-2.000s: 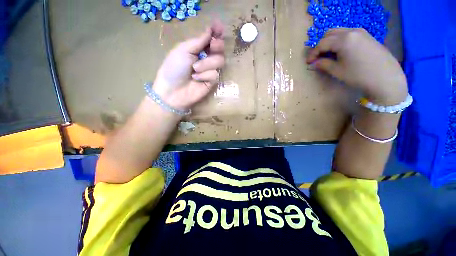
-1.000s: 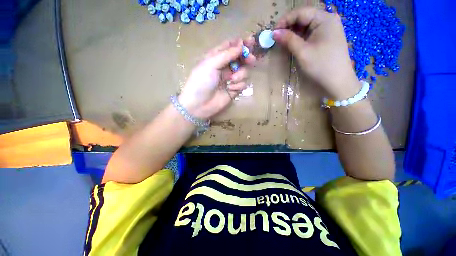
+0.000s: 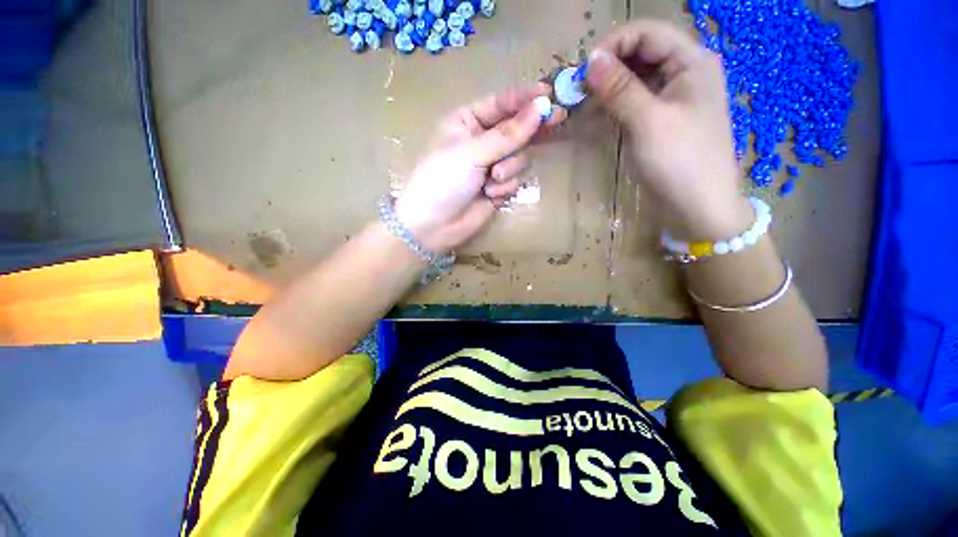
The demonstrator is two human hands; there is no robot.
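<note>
My left hand holds a tiny pale round cap between thumb and forefinger, just left of the white round spot. My right hand pinches a small blue insert at the upper right edge of the white round spot. The two pieces are apart. The blue insert overlaps the spot; whether it touches it I cannot tell. The pile of assembled pieces lies at the top, left of my hands. The pile of all-blue inserts lies right of my right hand.
Brown stained cardboard covers the table. A blue crate stands along the right edge. An orange panel and a dark sheet are at left. Part of a blue bin shows below the table edge. A small white item sits at top right.
My right hand has come from the blue pile to the white spot with a blue insert in its fingers. My left hand has moved right, close beside the spot. The view has shifted slightly.
</note>
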